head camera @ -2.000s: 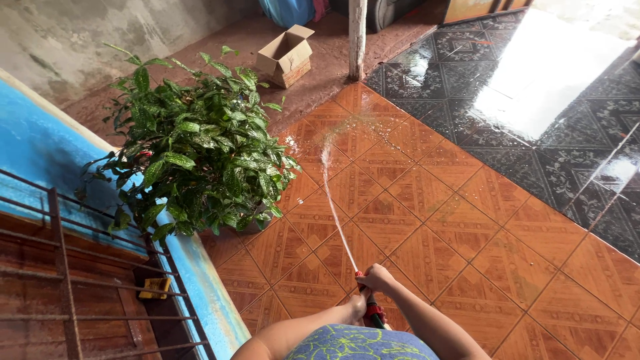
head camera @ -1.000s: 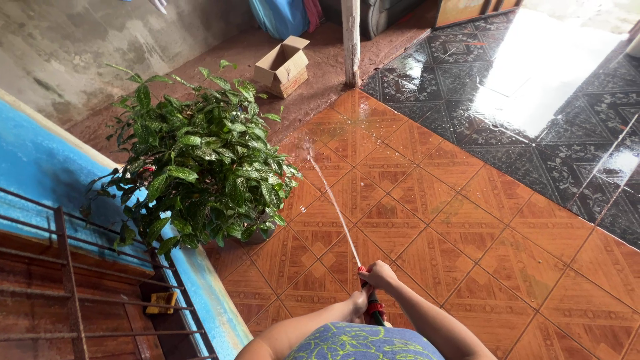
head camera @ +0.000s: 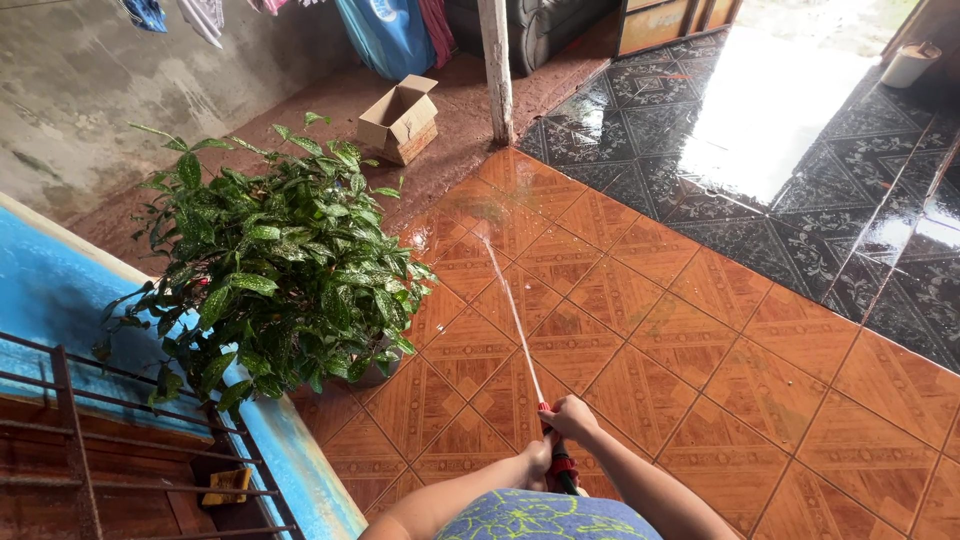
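Note:
My right hand (head camera: 574, 418) grips the red front end of a hose nozzle (head camera: 561, 465), low in the middle of the head view. Just behind it, my left hand (head camera: 537, 459) is closed around the nozzle's dark body. A thin water jet (head camera: 513, 311) runs from the tip up and slightly left onto the orange patterned floor tiles (head camera: 645, 311). Where it lands, the tiles look wet and splashed. The hose behind the nozzle is mostly hidden by my patterned top.
A large leafy potted plant (head camera: 285, 277) stands left, beside a blue wall (head camera: 67, 262) and a barred window (head camera: 75, 450). Beyond are an open cardboard box (head camera: 400, 120), a whitish post (head camera: 496, 71), hanging clothes and a dark sofa (head camera: 536, 30). Wet black tiles (head camera: 795, 180) and a white bucket (head camera: 909, 64) lie right.
The water jet has swung to the right since one second ago, when it landed nearer the plant. Both hands have stayed on the nozzle.

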